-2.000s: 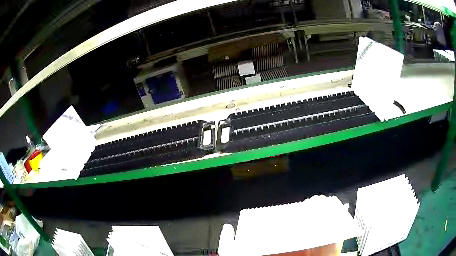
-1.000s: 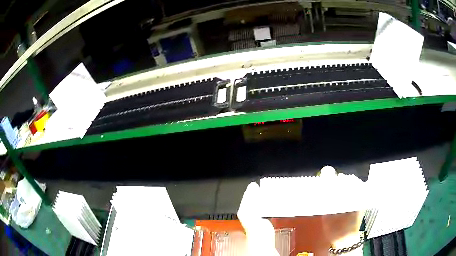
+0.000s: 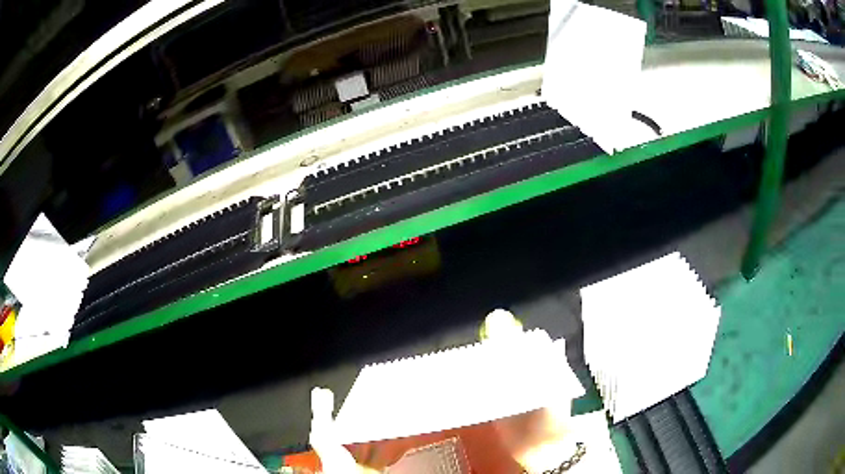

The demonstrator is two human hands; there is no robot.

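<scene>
A white LED board panel [image 3: 454, 389] with a toothed upper edge is held tilted above and behind the orange-red test fixture [image 3: 301, 461]. Glare hides its face. My left hand [image 3: 324, 430], washed out white, grips the panel's left end. My right hand [image 3: 537, 437] is at its lower right end, blurred by glare, with a chain at the wrist [image 3: 567, 459]. The fixture's pale ribbed centre shows below the panel, cut by the bottom edge.
Upright white panels [image 3: 649, 338] stand in a black rack [image 3: 674, 435] on the right, beside green mat [image 3: 788, 296]. More panels [image 3: 195, 444] stand at left. A bottle [image 3: 500, 326] is behind the held panel. A green-edged shelf [image 3: 398, 231] with black racks crosses above; a green post [image 3: 774, 157] stands right.
The view has turned right and tilted, so the bench and shelf appear shifted left. Both hands still hold the panel, which slants more in the picture. Less of the fixture shows than one second ago.
</scene>
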